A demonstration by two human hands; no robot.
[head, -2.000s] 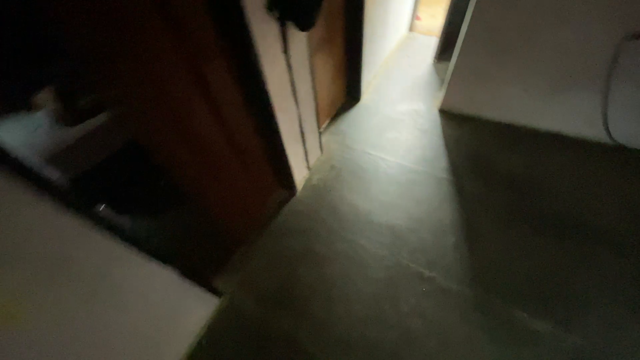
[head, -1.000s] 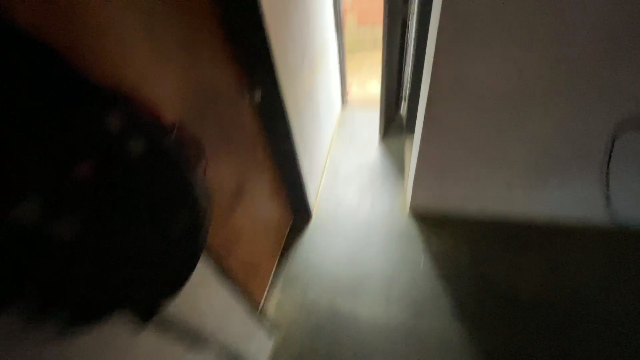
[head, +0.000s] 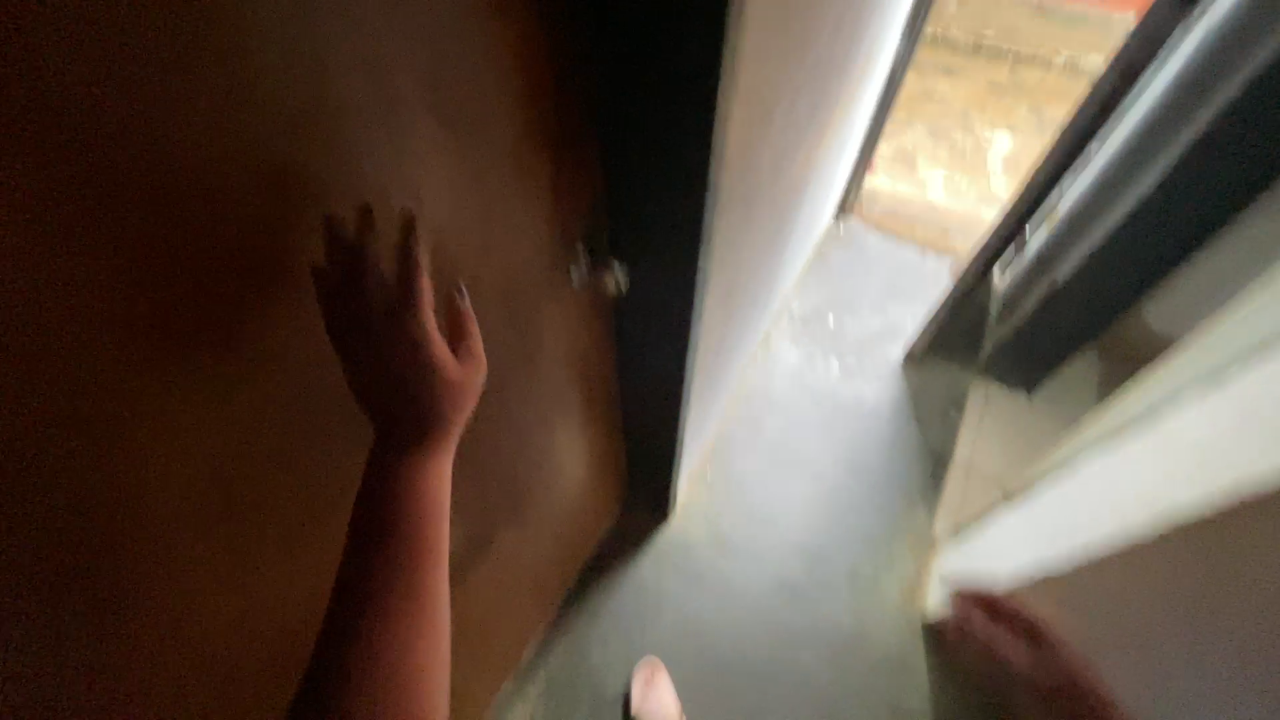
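Note:
My left hand (head: 405, 330) is raised with its fingers apart in front of a brown wooden door (head: 520, 400), its palm towards the panel; whether it touches the wood I cannot tell. Nothing shows in its grasp. To its right, a small metal latch or bolt (head: 598, 272) sits where the door meets its dark frame (head: 660, 200). My right hand (head: 1010, 635) is a blur low at the right, near the lower end of a white wall edge (head: 1100, 500); its fingers cannot be made out.
A narrow passage with a smooth grey floor (head: 780, 530) leads to a bright open doorway with brown ground (head: 960, 130) outside. A dark door and frame (head: 1130, 200) stand at its right, a pale wall (head: 780, 150) at its left. The tip of a foot (head: 655, 690) shows at the bottom.
Both hands have come into view. The view has moved forward, so the wooden door and the bright doorway are nearer. The dark rounded shape at the left one second ago is gone.

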